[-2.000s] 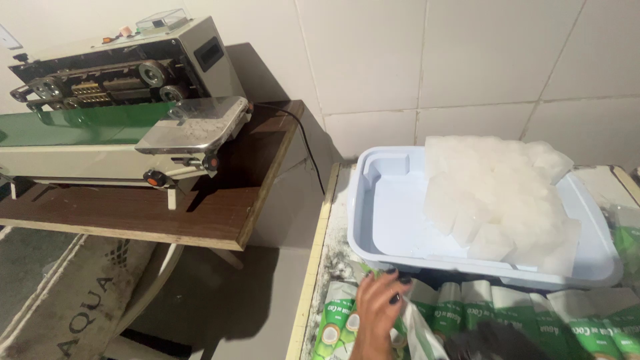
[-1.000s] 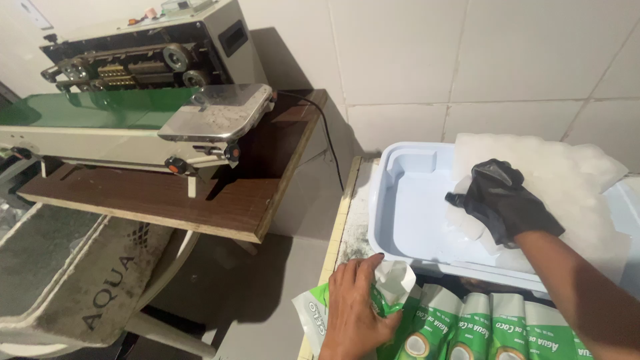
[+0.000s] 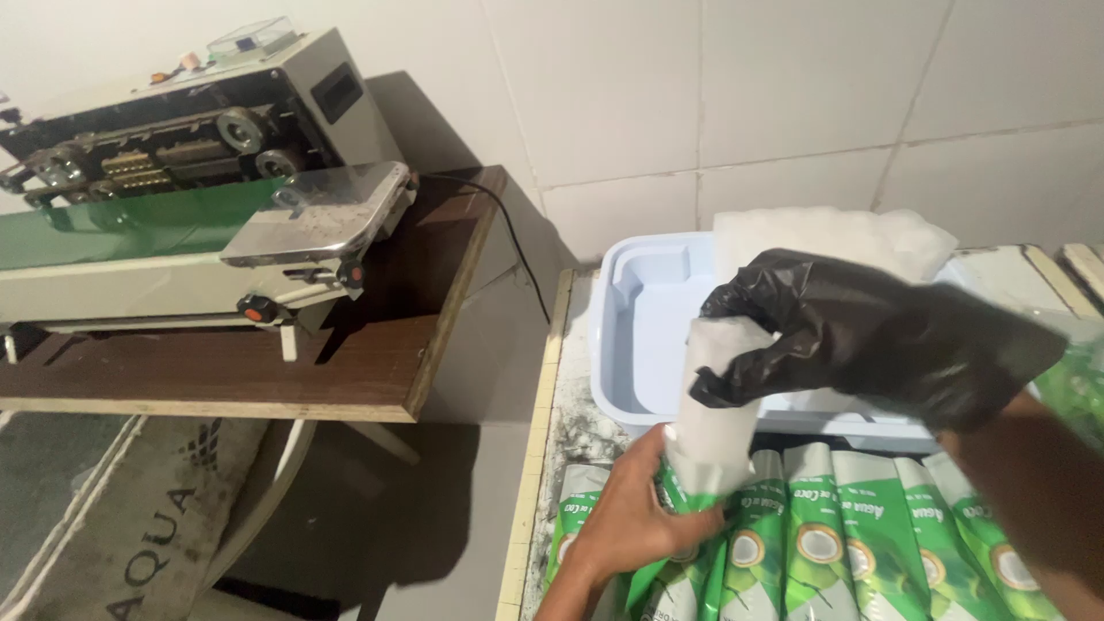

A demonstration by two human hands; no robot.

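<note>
My left hand [image 3: 634,517], bare, grips a green and white plastic pouch [image 3: 681,578] near its top. Gloved in black plastic, my right hand [image 3: 802,336] pinches a white, frosted block [image 3: 720,405], whose lower end is at or inside the pouch's mouth; how deep it sits I cannot tell. Behind my right hand, a pile of white blocks [image 3: 828,237] lies in a light blue plastic tub [image 3: 611,345]. Several more green pouches with coconut pictures [image 3: 815,535] stand in a row beside my left hand, in front of the tub.
At the left, a band sealing machine [image 3: 319,129] with a green conveyor belt [image 3: 147,228] stands on a brown wooden table [image 3: 207,371]. A black cable [image 3: 504,216] runs down behind that table. Below is a grey container with writing [image 3: 164,509]. A tiled wall [image 3: 621,95] rises behind the tub.
My gloved right hand has moved from the white pile to the pouch, now with a white block in its fingers. My left hand took hold of the pouch between the first and second frames.
</note>
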